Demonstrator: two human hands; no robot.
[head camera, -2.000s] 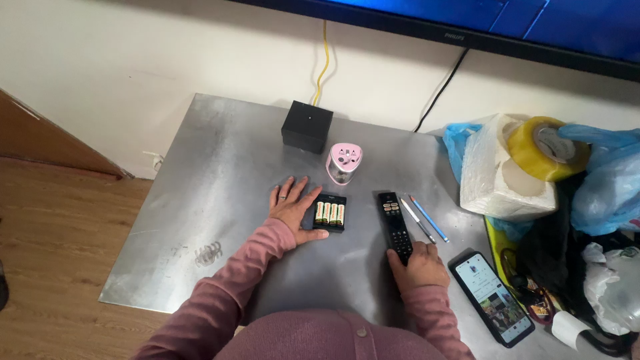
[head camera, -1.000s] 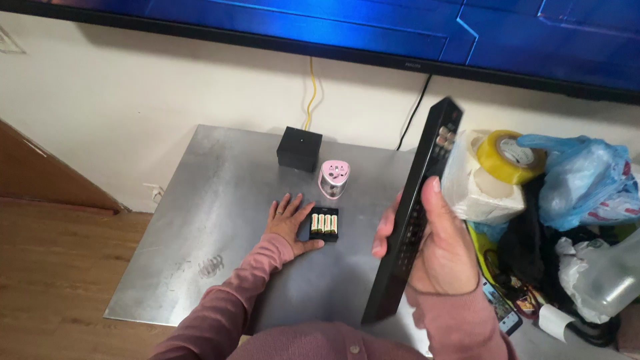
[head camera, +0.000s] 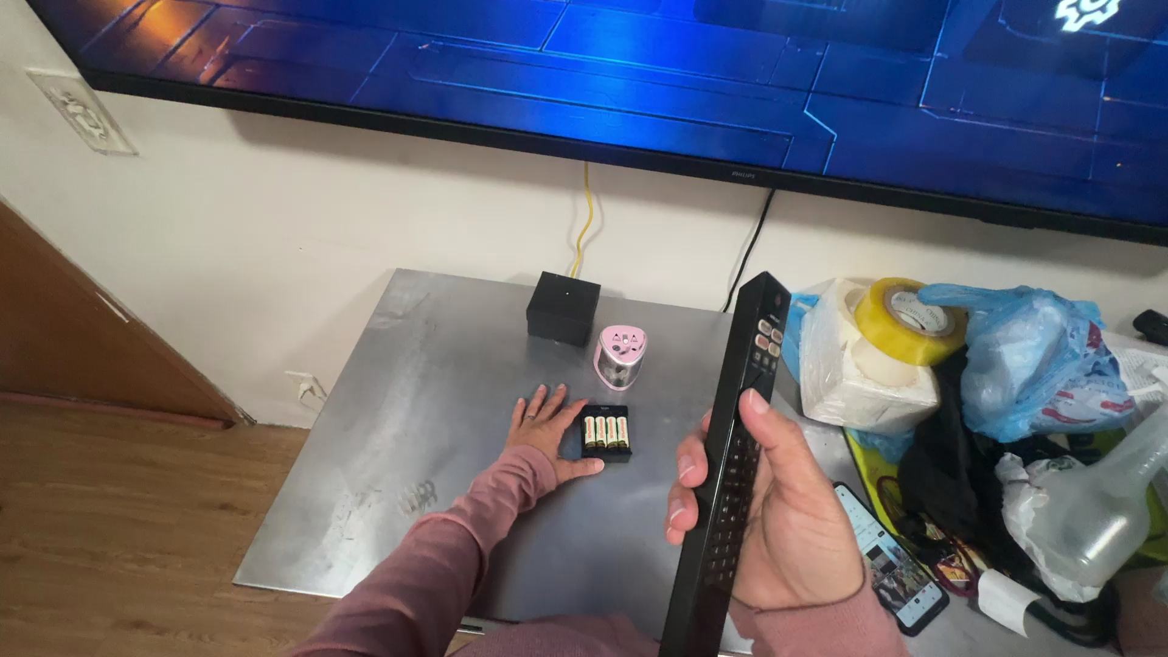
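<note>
My right hand (head camera: 794, 511) grips a black remote control (head camera: 725, 465), raised above the table's right part with its top end toward the television (head camera: 566, 82). My left hand (head camera: 547, 429) lies with fingers spread on the grey metal tabletop (head camera: 429, 365), next to a black battery charger (head camera: 606, 454) that holds several AA-size batteries (head camera: 607, 432). Behind the charger stands a small pink and clear pencil sharpener or similar container (head camera: 622, 356). A black box (head camera: 563, 308) with a yellow cable behind it is at the back.
On the right lie a smartphone (head camera: 890, 557), a plastic-wrapped pack of white rolls (head camera: 862, 397), a yellow tape roll (head camera: 911, 319), a blue plastic bag (head camera: 1040, 356) and a clear plastic bottle (head camera: 1095, 520). A black cable (head camera: 750, 251) hangs behind the table.
My right hand has lifted the remote control off the tabletop, where it lay beside two pens or pencils. My left hand has stayed beside the charger. The view has tilted up toward the television.
</note>
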